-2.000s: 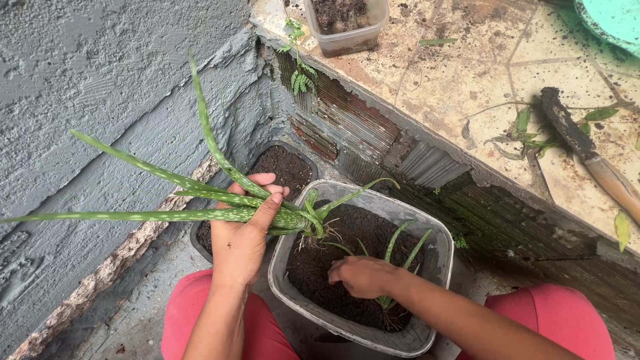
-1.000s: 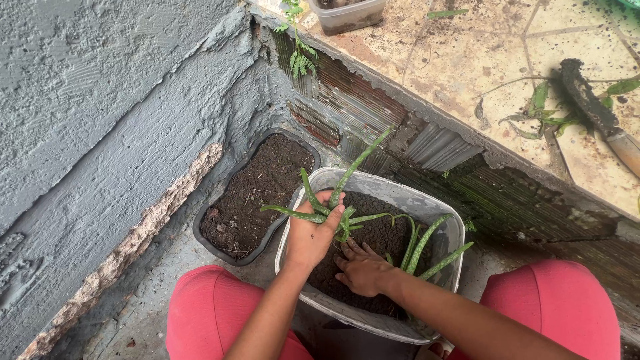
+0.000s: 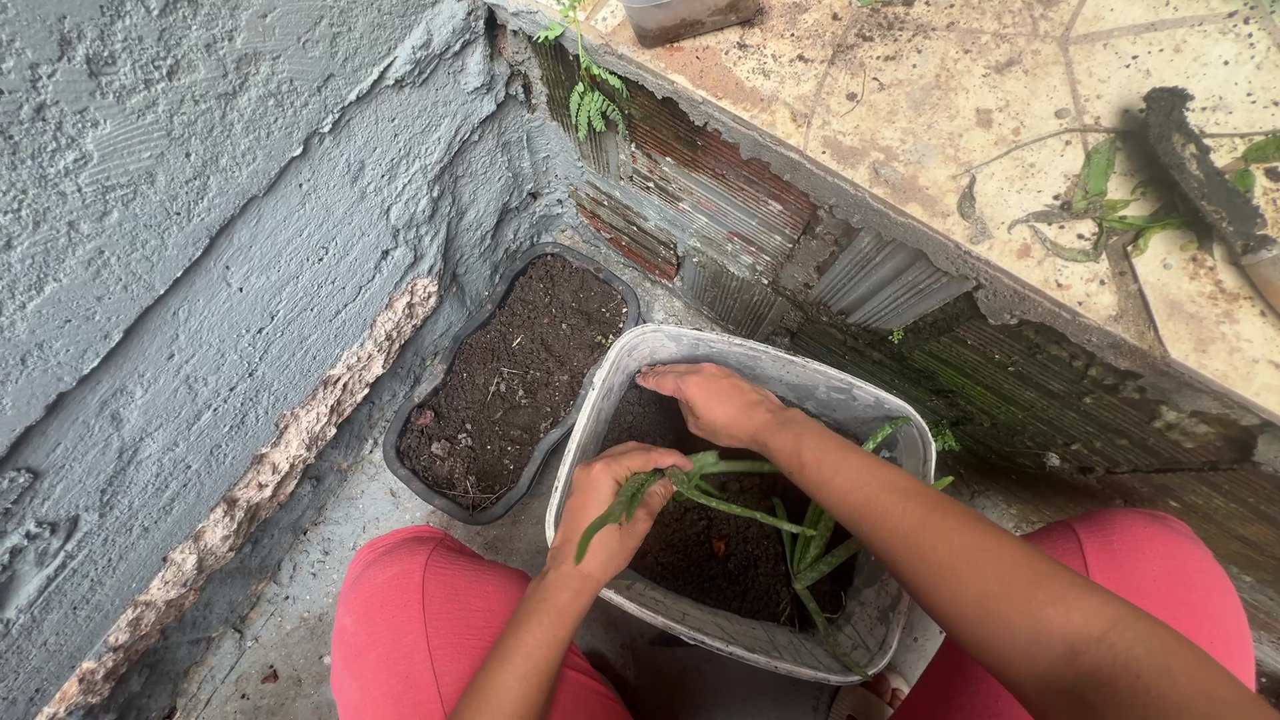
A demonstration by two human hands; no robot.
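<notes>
A whitish plastic tub (image 3: 755,655) partly filled with dark soil (image 3: 730,570) stands between my knees. At its left side my left hand (image 3: 615,505) grips an aloe plant (image 3: 715,480), whose spotted green leaves spread over the tub; its roots are hidden. My right hand (image 3: 715,405) reaches inside the tub near the back left wall, fingers together and pointing left, with nothing seen in it. Its fingertips are close to the tub wall; whether they touch it cannot be told. Another aloe (image 3: 815,550) stands in the soil at the right, partly behind my right forearm.
A dark planter of soil (image 3: 510,385) sits left of the tub, beside the rough grey wall (image 3: 230,240). On the tiled ledge (image 3: 920,130) are a clear plastic container (image 3: 690,15), pulled weeds (image 3: 1100,205) and a soil-caked tool (image 3: 1195,165). A small fern-like plant (image 3: 595,100) hangs over the ledge's edge.
My right hand has moved from the middle of the soil to the tub's back left. The aloe in my left hand, held out over the left side at first, is now low over the tub.
</notes>
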